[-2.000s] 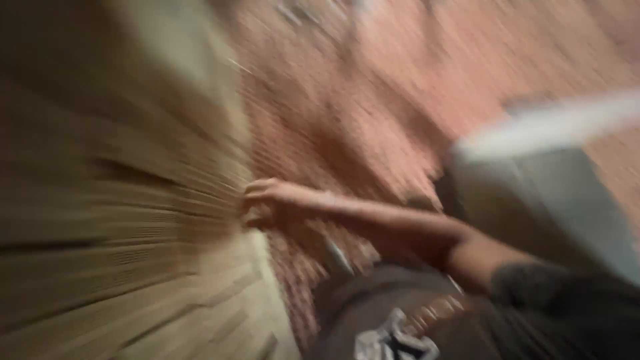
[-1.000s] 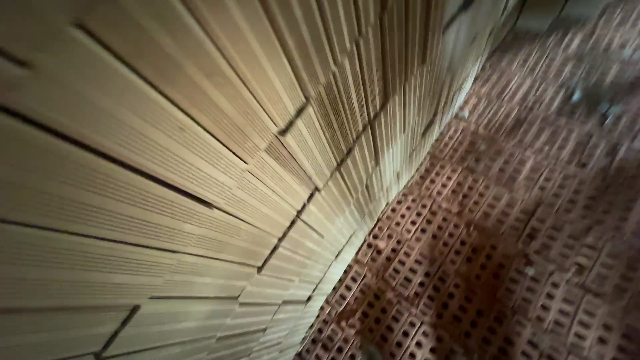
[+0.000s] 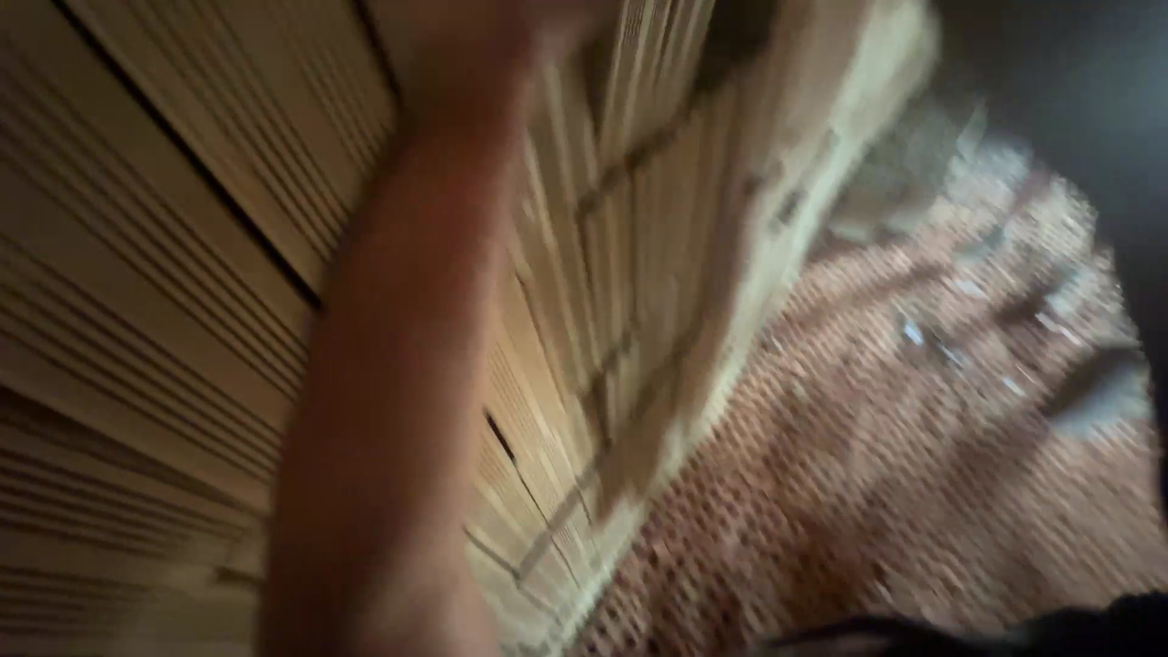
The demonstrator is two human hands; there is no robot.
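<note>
A bare forearm, which looks to be my left one, rises from the lower edge through the left half of the head view. My left hand (image 3: 552,23) is blurred and partly cut off at the top, close to the stacked pale, grooved bricks (image 3: 630,228). Its fingers and anything in them cannot be made out. My right hand is not in view.
Right of the stack lies a surface of reddish perforated bricks (image 3: 821,438), with small pale fragments (image 3: 912,333) on it. A dark, blurred shape (image 3: 1077,82) fills the top right corner. Dark material (image 3: 931,639) shows along the lower right edge.
The view has swung strongly. A forearm now crosses in front of the brick stack, where no arm showed one second ago.
</note>
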